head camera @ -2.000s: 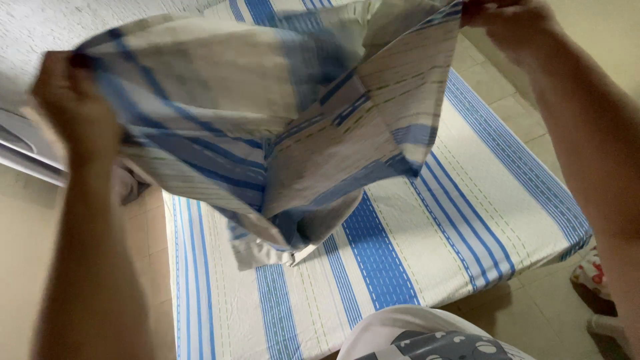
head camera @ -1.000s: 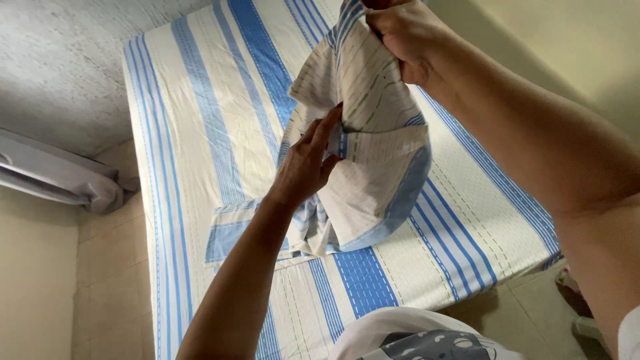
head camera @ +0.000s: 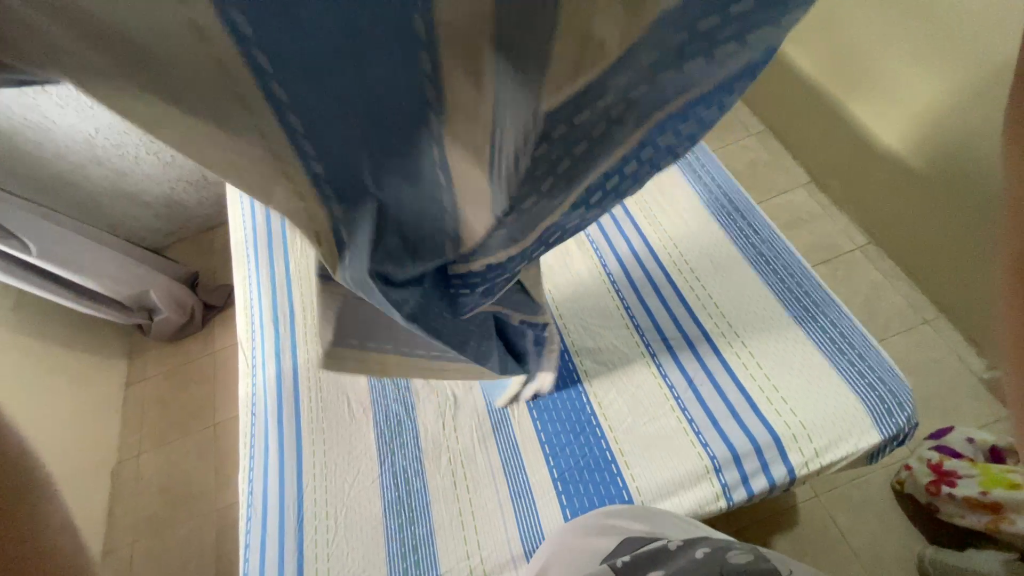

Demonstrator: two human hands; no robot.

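A blue, white and beige striped cloth (head camera: 400, 144) hangs spread from the top of the head view, its bunched lower end just over the bed. Beneath it a fitted sheet (head camera: 656, 344) with matching stripes covers the mattress. Both of my hands are outside the picture; only a blurred part of an arm shows at the left edge and another at the right edge. What each hand holds cannot be seen. The raised cloth hides the far part of the bed.
A grey curtain (head camera: 96, 264) hangs bunched at the left, by a rough whitish wall (head camera: 120, 152). Tiled floor (head camera: 816, 232) runs along both sides of the bed. Flowered fabric (head camera: 960, 480) lies at the lower right, near a plain wall (head camera: 912, 104).
The striped cloth, gathered between my hands one second ago, is now lifted and opened out close to the camera. Both hands have left the view.
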